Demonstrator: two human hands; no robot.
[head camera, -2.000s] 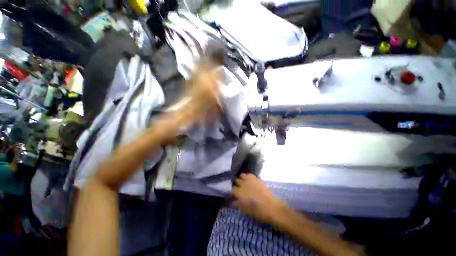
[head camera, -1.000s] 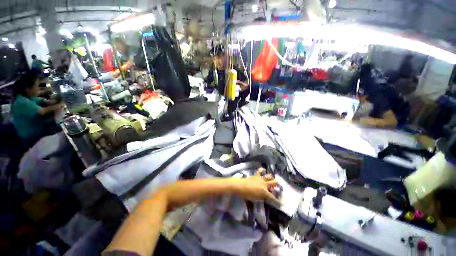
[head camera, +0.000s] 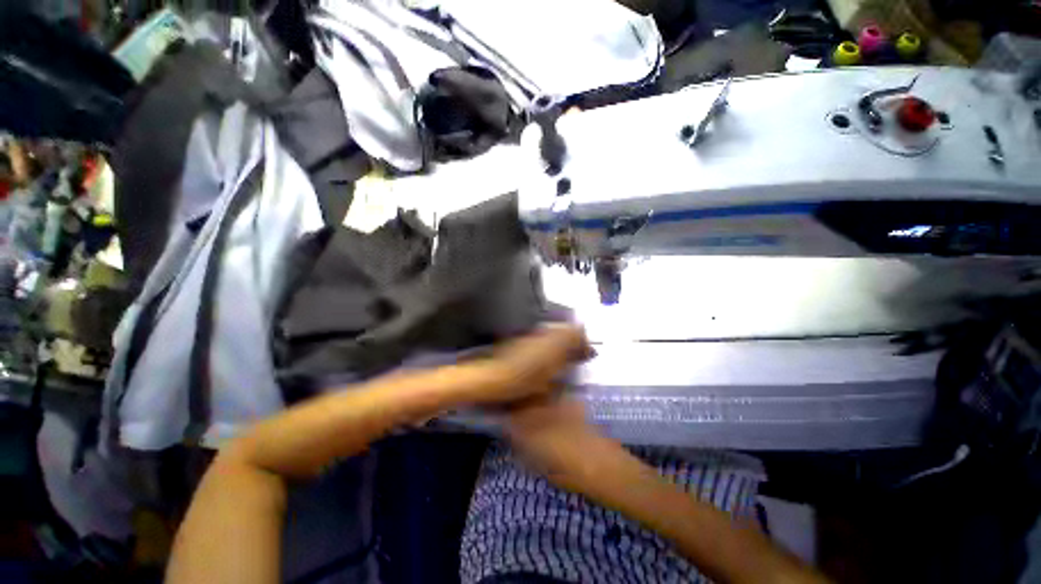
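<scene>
My left hand and my right hand are close together at the front edge of the machine table, left of centre. Both are blurred and overlap, and their fingertips are hard to make out. A dark grey panel lies crumpled just beyond and left of them, its right edge near the needle area. Whether the fingers hold it cannot be told. The white sewing machine with its blue stripe stands to the right. Its presser foot area is above my hands.
Light grey garment panels with dark bands hang at the left. More light cloth lies behind the machine's left end. Small thread cones stand behind it. Patterned cloth covers my lap.
The view has tilted back down to the table. My left hand has come from the cloth behind the machine's left end to the front edge. Dark grey cloth now lies left of the needle.
</scene>
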